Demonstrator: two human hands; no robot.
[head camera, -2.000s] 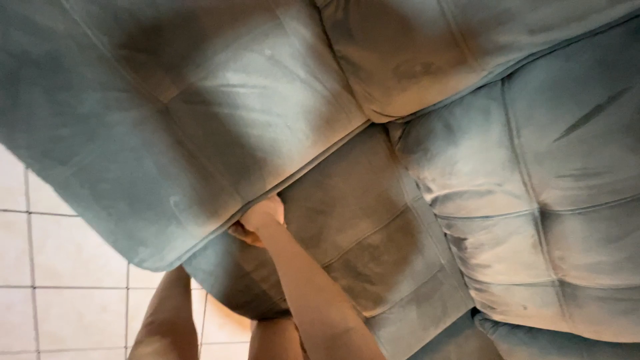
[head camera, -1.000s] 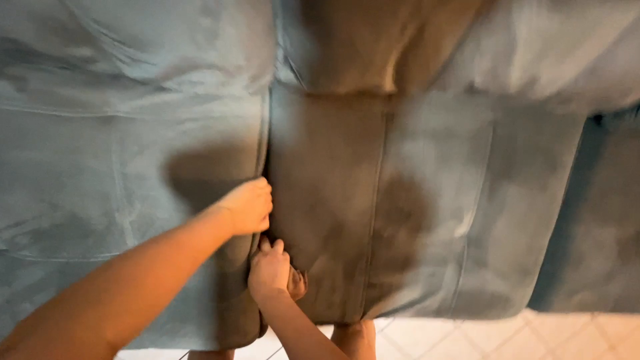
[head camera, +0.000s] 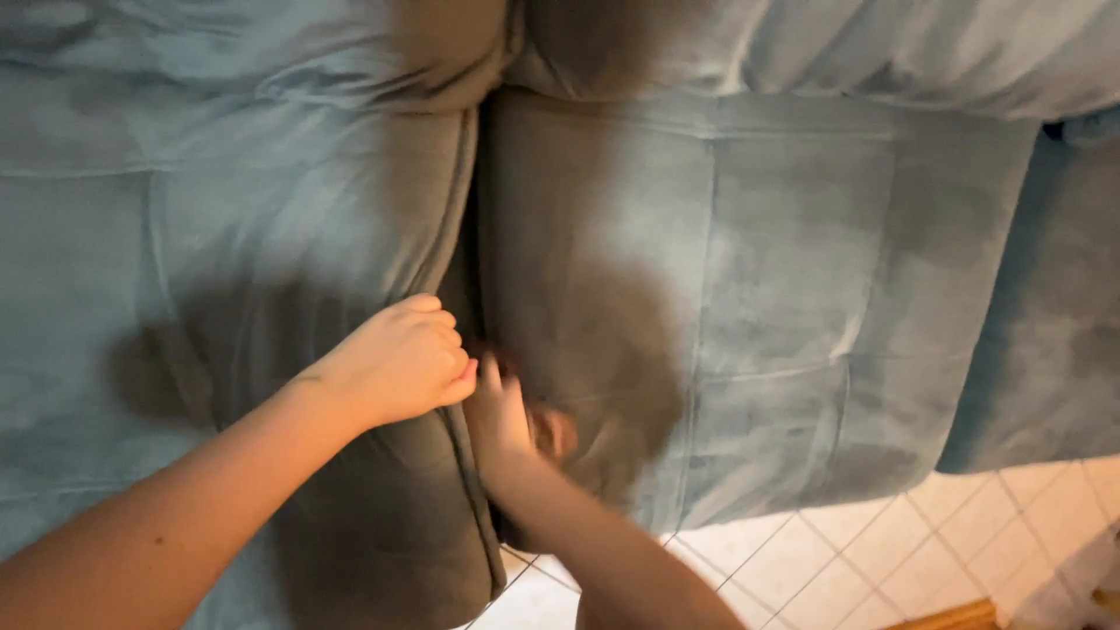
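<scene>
A grey-blue upholstered sofa fills most of the view, with a left seat cushion (head camera: 79, 350) and a right seat cushion (head camera: 779, 289) parted by a dark gap. My left hand (head camera: 407, 363) is closed on the piped edge of the left cushion, pulling it a little away from its neighbour. Just right of it, my right hand (head camera: 516, 416) reaches into the gap against the right cushion's side. Its fingertips are partly in shadow, and whether they hold anything cannot be told.
Back cushions (head camera: 840, 44) run along the top. Another sofa section (head camera: 1050, 350) lies at the far right. White floor tiles (head camera: 831, 560) show along the lower right, with a wooden object (head camera: 954, 615) at the bottom edge.
The view has swung round since the first frame. Compared with one second ago, the gap between the cushions is wider around my hands, and my right hand is farther into it.
</scene>
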